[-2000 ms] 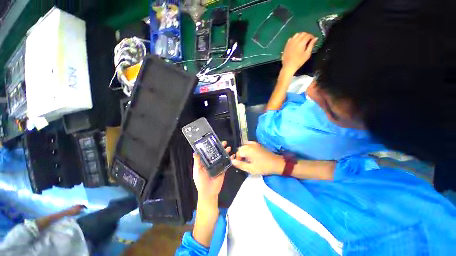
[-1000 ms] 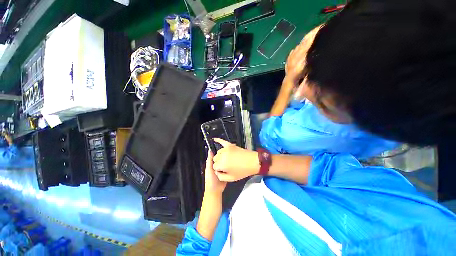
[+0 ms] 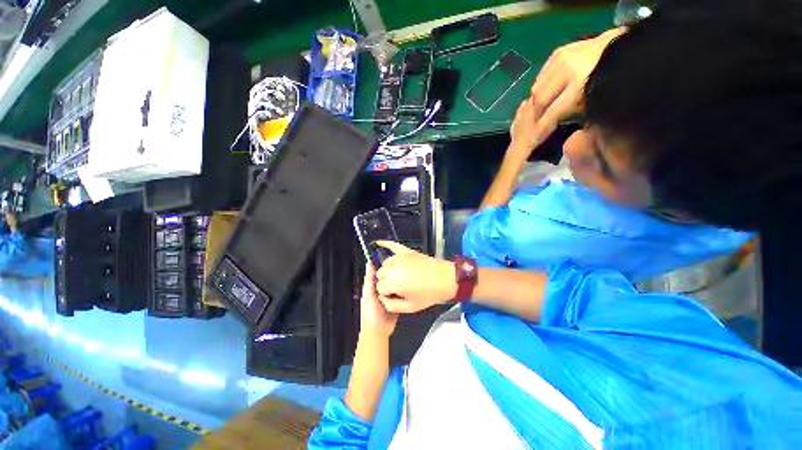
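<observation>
A phone unit (image 3: 374, 230) with its camera end pointing up is held over the black trays. My left hand (image 3: 375, 308) holds its lower part from below and is partly hidden. My right hand (image 3: 418, 279), with a dark red wristband, lies over the lower part of the phone, fingers curled and one fingertip on its back. Whether the right hand grips anything is hidden. A long black tray (image 3: 295, 198) lies slanted on the tray stack, with one phone unit (image 3: 240, 292) in its lower end.
Another person in a blue smock (image 3: 563, 224) sits close on the right, hands together by the green bench (image 3: 563, 31). Phone frames (image 3: 499, 81), a blue bin (image 3: 332, 75) and white cables (image 3: 271, 105) lie beyond. A white box (image 3: 149, 101) and more phone trays (image 3: 171, 264) are left.
My right hand has come onto the phone, covering its lower part, which showed two seconds ago. The other person's hands have come together. The view has shifted slightly.
</observation>
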